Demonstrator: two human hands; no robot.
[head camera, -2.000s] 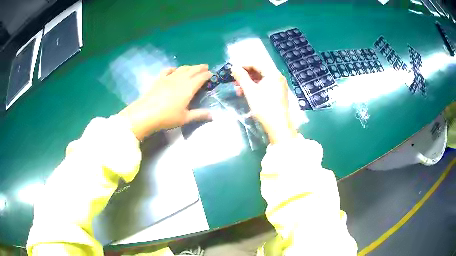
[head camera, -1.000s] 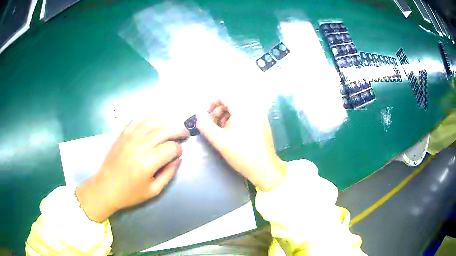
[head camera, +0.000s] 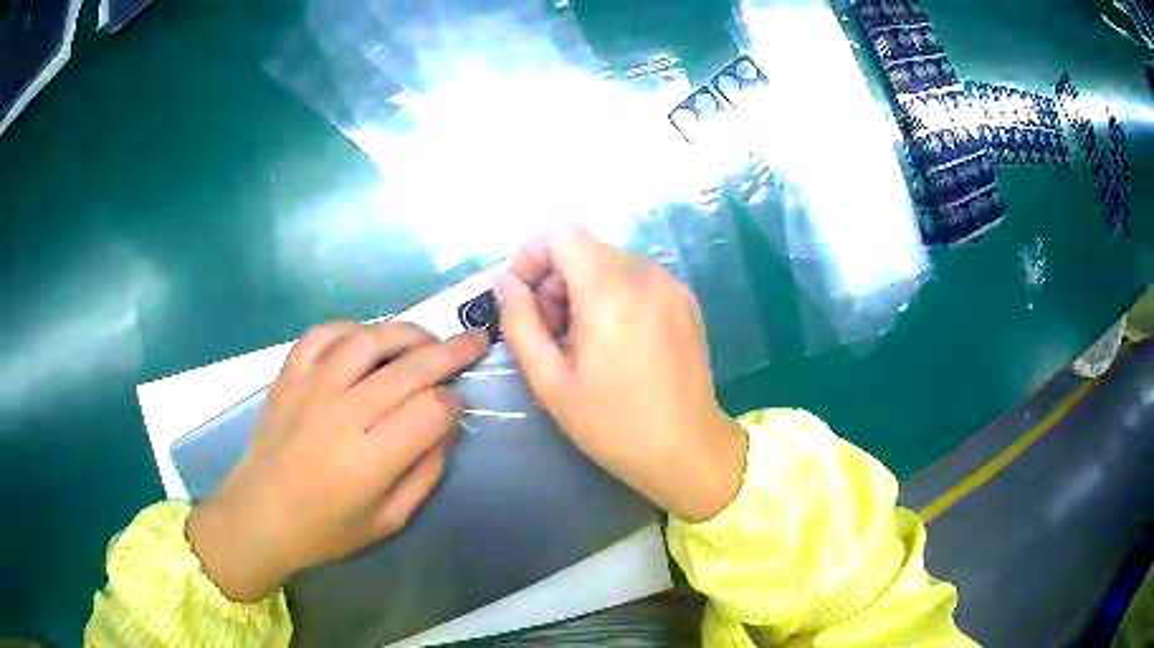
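Observation:
A grey tablet (head camera: 506, 506) lies back side up on a white backing sheet (head camera: 595, 576) at the front of the bench. A small black lens cover (head camera: 478, 311) is at the tablet's upper edge. My right hand (head camera: 620, 367) has its thumb and index finger on the cover's right side. My left hand (head camera: 348, 443) rests over the tablet, its index fingertip touching the cover's lower edge. Whether the cover lies flat on the tablet is hard to tell. Shiny creases of clear film show just below it.
Two lens covers (head camera: 716, 99) lie beyond my hands among glaring clear film (head camera: 481, 139). A black sheet of lens covers (head camera: 930, 120) lies at the right beside a bright white strip (head camera: 829, 139). More black strips (head camera: 1025, 123) lie further right. Other tablets are cut off at the upper left.
Since the first frame, both hands have come from the small black strip to the tablet with a cover. In the last second they stay there, and the glare on the tablet has lessened.

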